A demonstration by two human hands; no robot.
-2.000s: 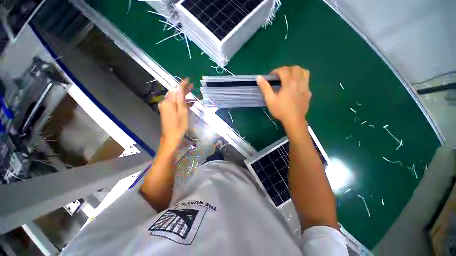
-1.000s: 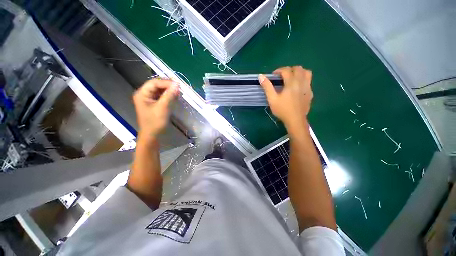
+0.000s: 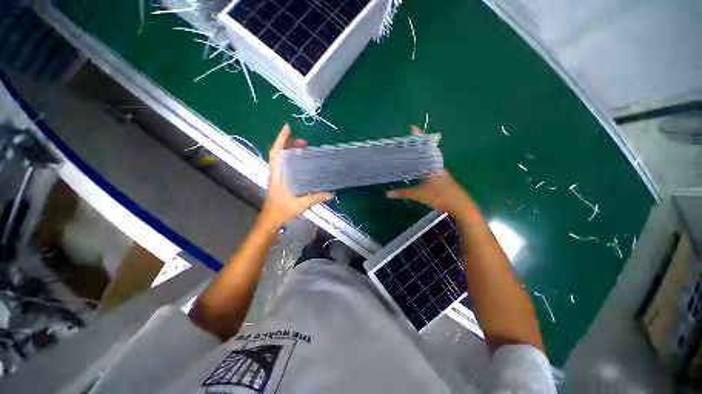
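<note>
A panel stack (image 3: 362, 163), a grey-white striped block seen from its side, is held between my two hands above the green belt. My left hand (image 3: 286, 192) is at its left end, thumb along the near edge and fingers up behind. My right hand (image 3: 435, 191) is at its right end, thumb on the near side; most of its fingers are hidden behind the stack. A solar panel (image 3: 422, 271) with a white rim lies at the belt's near edge, partly covered by my right forearm.
A tall stack of panels (image 3: 296, 31) with a dark top stands at the back, white strings sticking out of its sides. White scraps (image 3: 585, 202) lie on the green belt (image 3: 462, 85) at the right. A pale metal rail (image 3: 165, 104) edges the belt. A blue-trimmed white frame stands at the left.
My left hand has come back to the stack's left end and grips it. The stack has turned, so the black band on its side no longer shows. The view has shifted slightly.
</note>
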